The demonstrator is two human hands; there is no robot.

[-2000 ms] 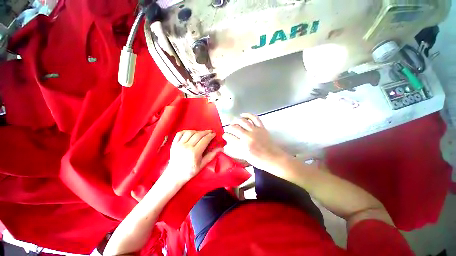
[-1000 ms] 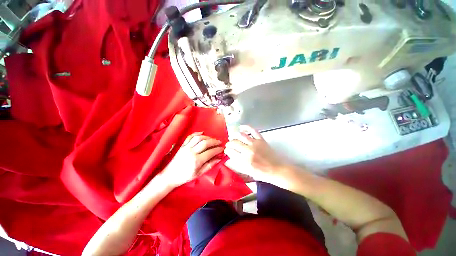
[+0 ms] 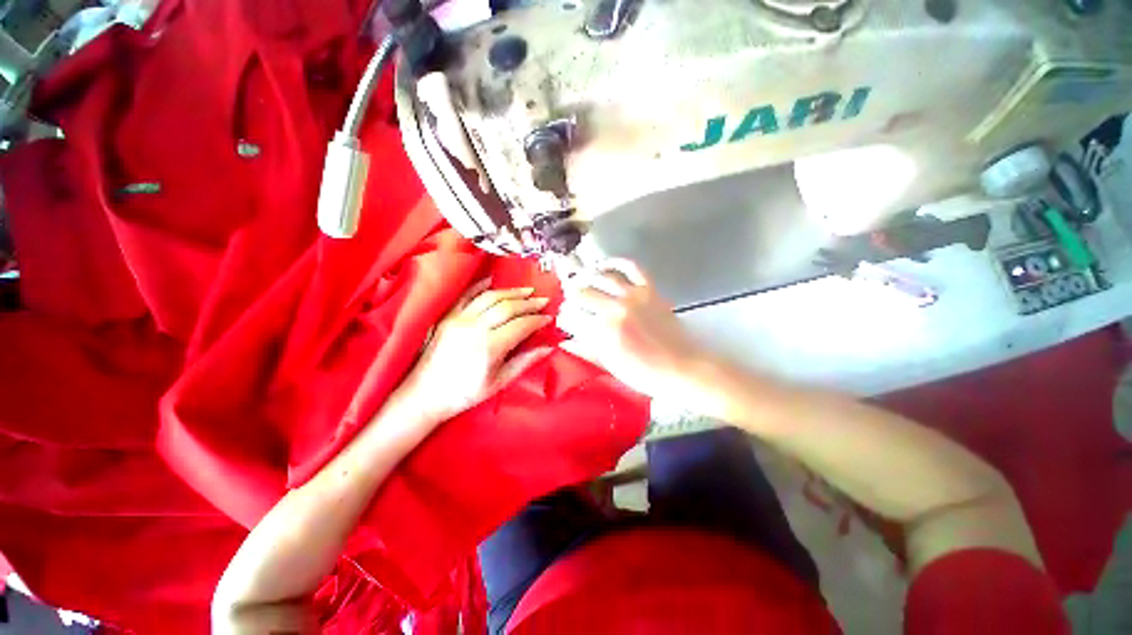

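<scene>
The red garment panel [image 3: 546, 416] lies under the needle area [image 3: 546, 254] of the cream JARI sewing machine [image 3: 695, 87] and drapes over the table's front edge. My left hand [image 3: 487, 345] is on the panel left of its right edge, fingers over the cloth and thumb apart, with cloth bunched between them. My right hand [image 3: 615, 320] is at the panel's right edge, close to the presser foot, with its fingers bent on the cloth. The fingertips and presser foot are overexposed, so their exact contact is hard to see.
A red garment bundle [image 3: 174, 248] spreads left of the machine. The lamp [image 3: 343, 186] hangs left of the needle. Pale snips [image 3: 900, 283] lie on the white table [image 3: 795, 329]. A green stick [image 3: 1068, 236], scissors [image 3: 1074, 186] and control panel [image 3: 1049, 279] are at the right end.
Both hands have moved up towards the needle with the panel. The panel's lower right corner has shifted right and up. The view has also shifted slightly.
</scene>
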